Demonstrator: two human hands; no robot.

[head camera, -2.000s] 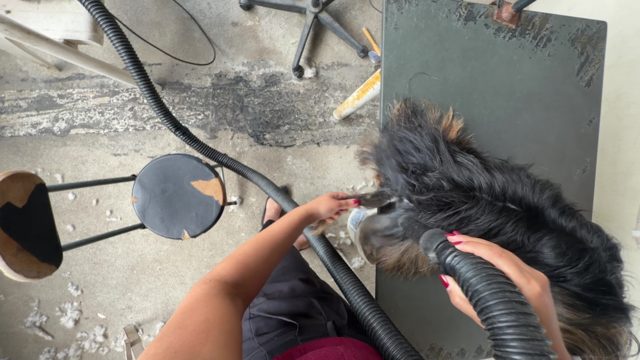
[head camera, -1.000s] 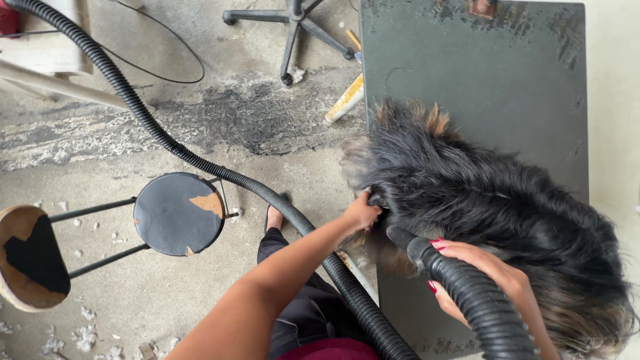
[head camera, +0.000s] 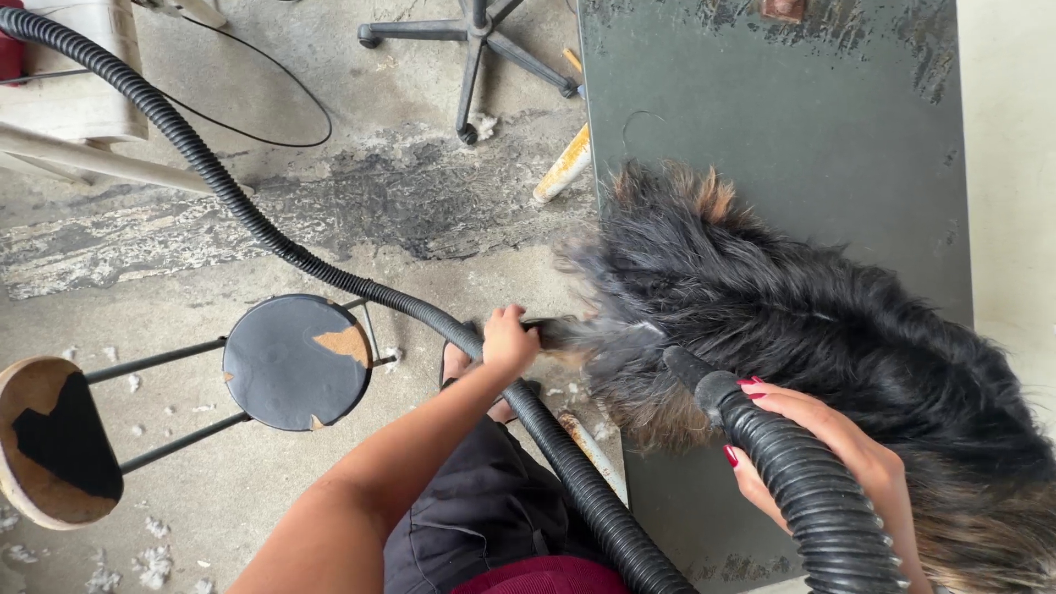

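A long-haired black and tan dog (head camera: 792,313) is on a dark grooming table (head camera: 792,124), its coat blown about near the table's left edge. My right hand (head camera: 817,445) grips the end of a black corrugated dryer hose (head camera: 813,495), whose nozzle (head camera: 686,370) points at the fur. My left hand (head camera: 510,340), just beyond the table's left edge, is closed on a lock of the dog's long hair, perhaps its tail (head camera: 557,332). Whether that hand also holds a tool is hidden.
The hose (head camera: 330,276) runs from upper left across my front. A round padded stool with a worn seat (head camera: 295,363) stands on the left. A wheeled chair base (head camera: 477,33) is at the top. Tufts of fur (head camera: 154,563) lie on the concrete floor.
My left hand has moved left, away from the dog's body, drawing the long hair out past the table edge. The nozzle in my right hand stays close to the coat.
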